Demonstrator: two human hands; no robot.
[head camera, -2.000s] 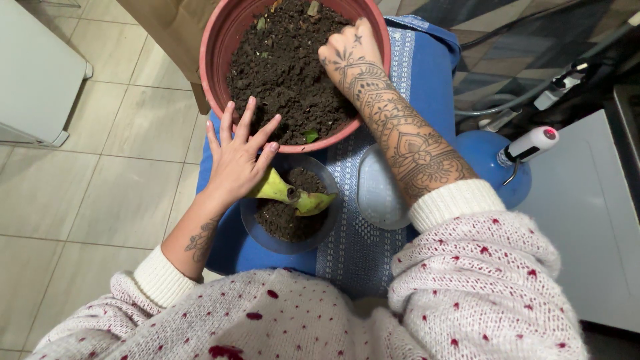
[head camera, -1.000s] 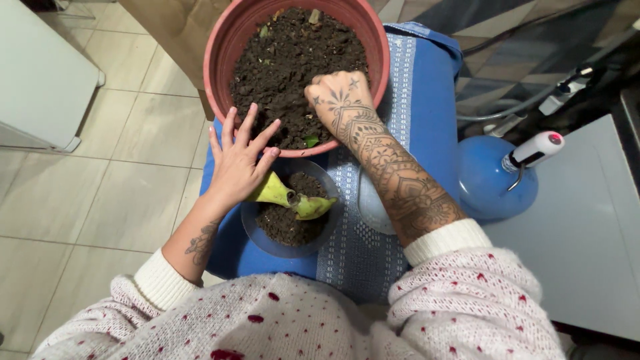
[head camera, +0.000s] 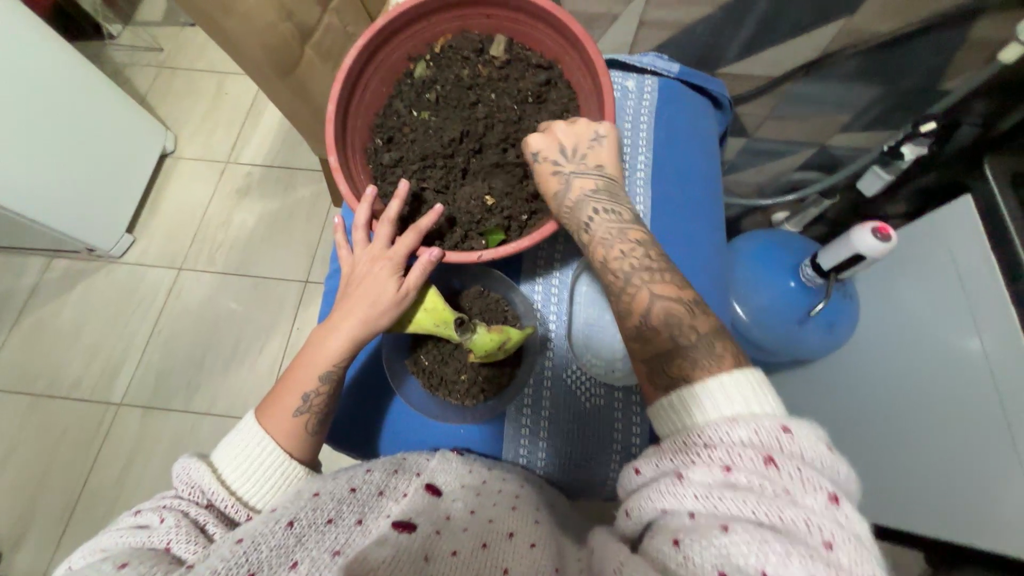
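Dark soil (head camera: 472, 144) with leaf bits fills much of a round reddish plastic pot (head camera: 350, 104). My left hand (head camera: 380, 268) rests with spread fingers on the pot's near left rim, holding nothing. My right hand (head camera: 578, 164) is closed in a fist at the pot's right inner side, above the soil's edge; whether anything is inside it is hidden. Below the pot stands a clear plastic bowl (head camera: 400, 384) with soil, and a yellow-green plant piece (head camera: 496, 342), like a banana peel, lies across it, partly behind my left hand.
A blue cloth (head camera: 688, 192) with a woven band covers the support. A translucent lid or container (head camera: 596, 344) lies partly under my right forearm. At right are a blue water jug (head camera: 788, 320) with a pump (head camera: 852, 252) and a white surface (head camera: 920, 416). Cardboard (head camera: 276, 64) stands behind left.
My right hand has moved from over the soil toward the pot's right wall and nearer to me. My left hand stays at the rim.
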